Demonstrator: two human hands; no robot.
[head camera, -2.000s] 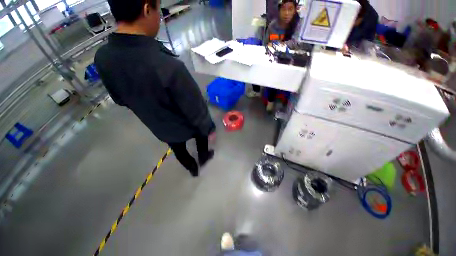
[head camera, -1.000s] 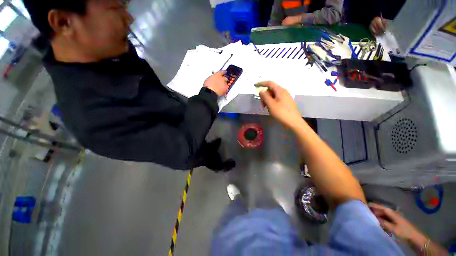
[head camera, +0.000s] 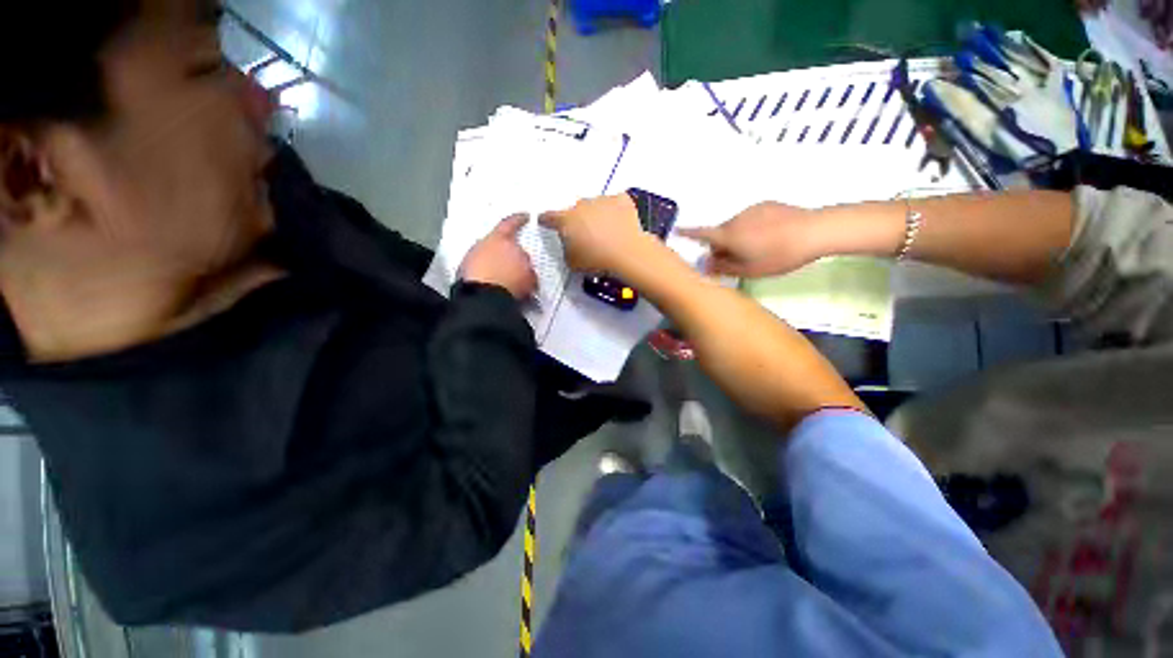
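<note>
White printed sheets (head camera: 495, 167) lie spread and overlapping on the white table. My right hand (head camera: 598, 235) reaches over them from the lower right, with its index finger extended towards the sheets; I see nothing held in it. A black smartphone (head camera: 610, 291) lies on the sheets, partly hidden under my hand and wrist, with an orange-yellow dot on its screen. A thin dark pen or edge (head camera: 618, 157) lies above my hand. My left hand is not in view.
A person in black (head camera: 296, 424) stands at left, hand on the sheets. Another person's braceleted arm (head camera: 978, 235) points in from the right, over a yellowish pad (head camera: 823, 293). Pliers and cutters (head camera: 991, 109) lie upper right. A green surface (head camera: 862, 28) is behind.
The view has moved closer to the sheets. My right hand has moved over the sheets and phone. The black-clad person's hand has left the phone. The braceleted arm has come in from the right.
</note>
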